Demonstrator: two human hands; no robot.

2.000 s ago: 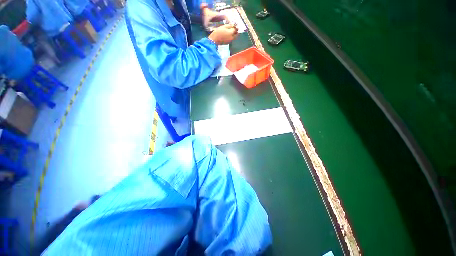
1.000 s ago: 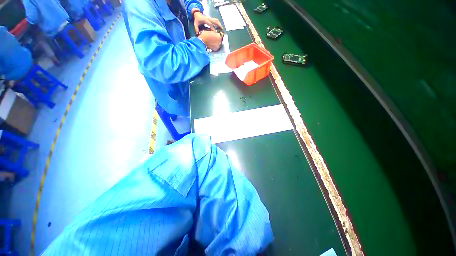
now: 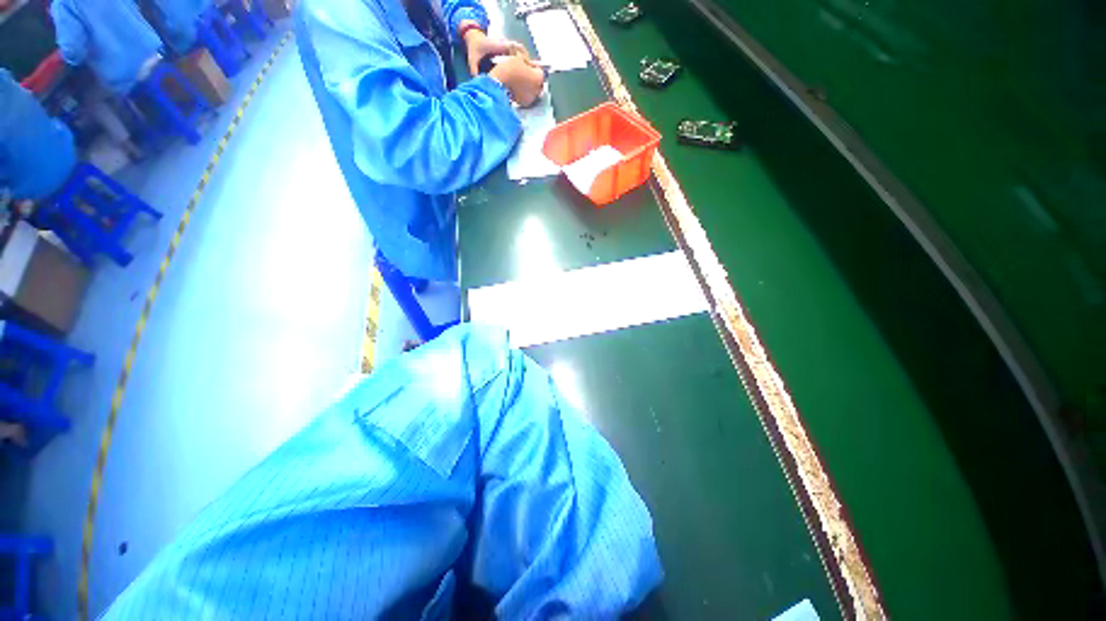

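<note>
Neither of my hands is in the picture. A blue striped sleeve (image 3: 534, 485), apparently my own, fills the bottom centre; its hand is hidden or cut off. Beyond it a long pale liner sheet (image 3: 594, 298) lies across the dark green bench (image 3: 679, 425), its right end at the worn edge strip. A small corner of something pale blue (image 3: 798, 611) shows at the bottom edge.
An orange-red parts bin (image 3: 606, 153) with white contents stands by the edge strip (image 3: 776, 394). A neighbouring worker in a blue smock (image 3: 394, 121) holds something dark over white sheets. Several phone units, one nearest (image 3: 707, 132), lie on the green belt (image 3: 788, 243). Blue stools (image 3: 103, 212) stand at left.
The neighbouring worker's hands have come lower and closer together, now around a dark object. The phone units have shifted slightly up and left in the picture. My sleeve has hardly moved.
</note>
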